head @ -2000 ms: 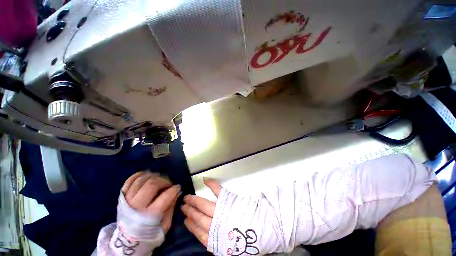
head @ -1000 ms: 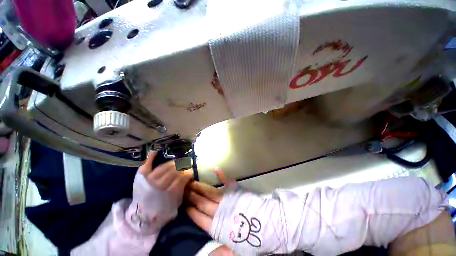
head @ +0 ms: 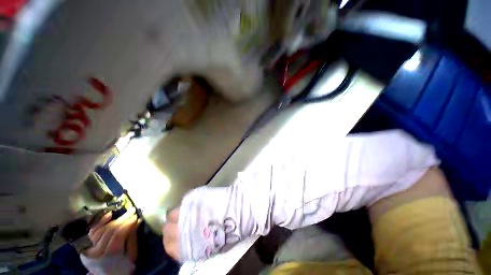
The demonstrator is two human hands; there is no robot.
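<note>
The dark navy cloth (head: pixel 152 248) lies under and around the needle area at the lower left. The presser foot area (head: pixel 125 204) is brightly lit and blurred. My left hand (head: pixel 114 236) is beside it, fingers bent at the cloth near the needle; whether they pinch it is unclear. My right hand (head: pixel 171 236) is mostly covered by its pale pink sleeve, with only part of the fingers showing at the cloth's right edge; its grip is hidden.
The white machine head (head: pixel 70 70) with red logo fills the upper left. Red and black scissors (head: pixel 317 80) lie on the bed's far end. A brown-yellow round item (head: pixel 189 103) is under the arm. A blue crate (head: pixel 441 102) stands at the right.
The view has swung right and tilted, so the machine head and hands sit further left and the blue crate shows. My left hand remains near the needle.
</note>
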